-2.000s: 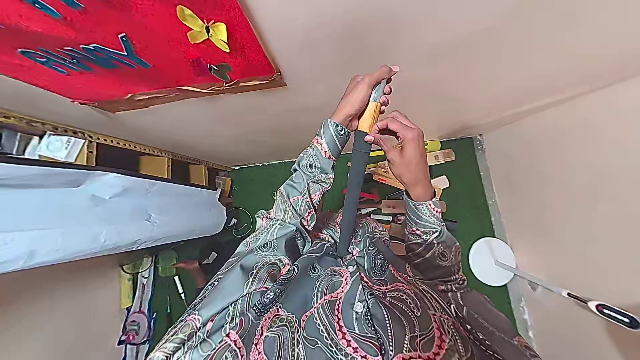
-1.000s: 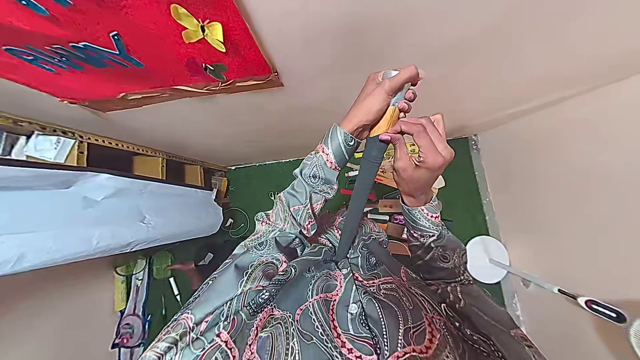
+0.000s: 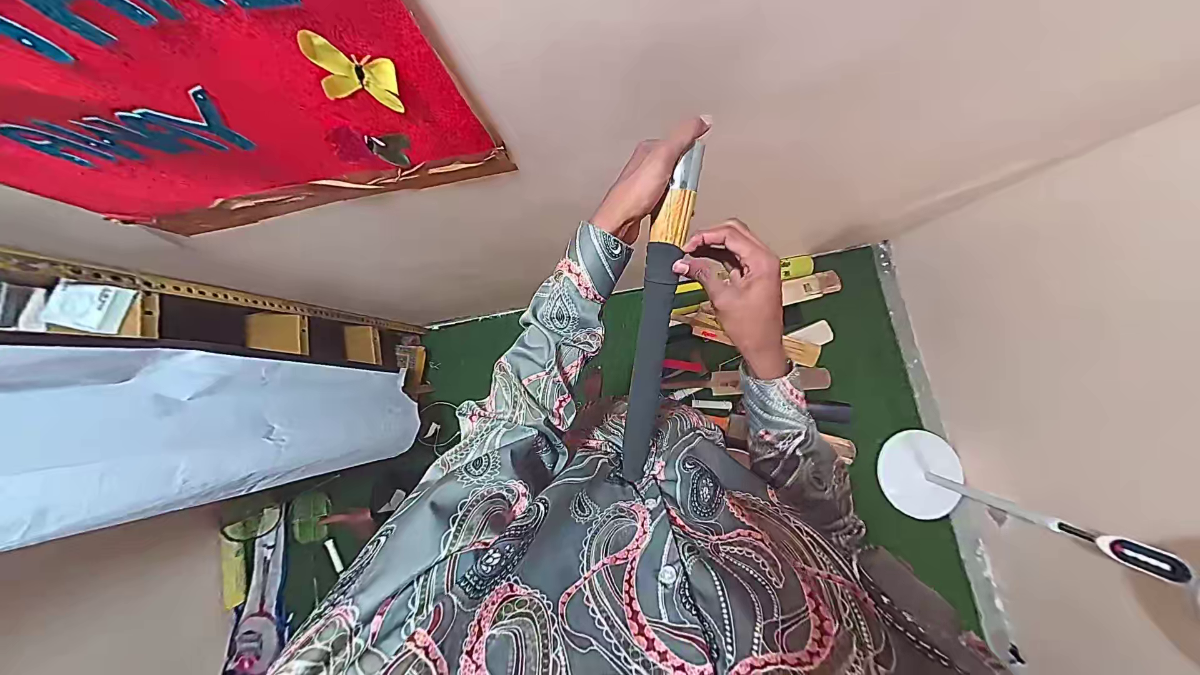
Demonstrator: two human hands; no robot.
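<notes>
A long handle stands nearly upright before my chest, its lower end against the shirt. A dark grey rubber-like grip sleeve (image 3: 649,356) covers most of it, with a thicker fold near its upper edge. Above the sleeve shows bare grained wood (image 3: 672,217), then a silvery grey section (image 3: 687,167) at the top. My left hand (image 3: 649,183) holds the upper end from the left, a digit over the tip and its other fingers mostly hidden behind. My right hand (image 3: 745,286) pinches the sleeve's upper edge between thumb and fingers.
Several wooden bats (image 3: 811,286) lie on the green floor (image 3: 867,375) beyond my right arm. To the right is a white disc on a rod (image 3: 919,473). A shelf unit (image 3: 277,333) and white sheeting (image 3: 187,422) occupy the left, below a red board (image 3: 281,122).
My left hand's fingers, seen curled around the upper end one second ago, are now mostly behind it. More of the silvery section shows. My right hand stays at the sleeve's upper edge.
</notes>
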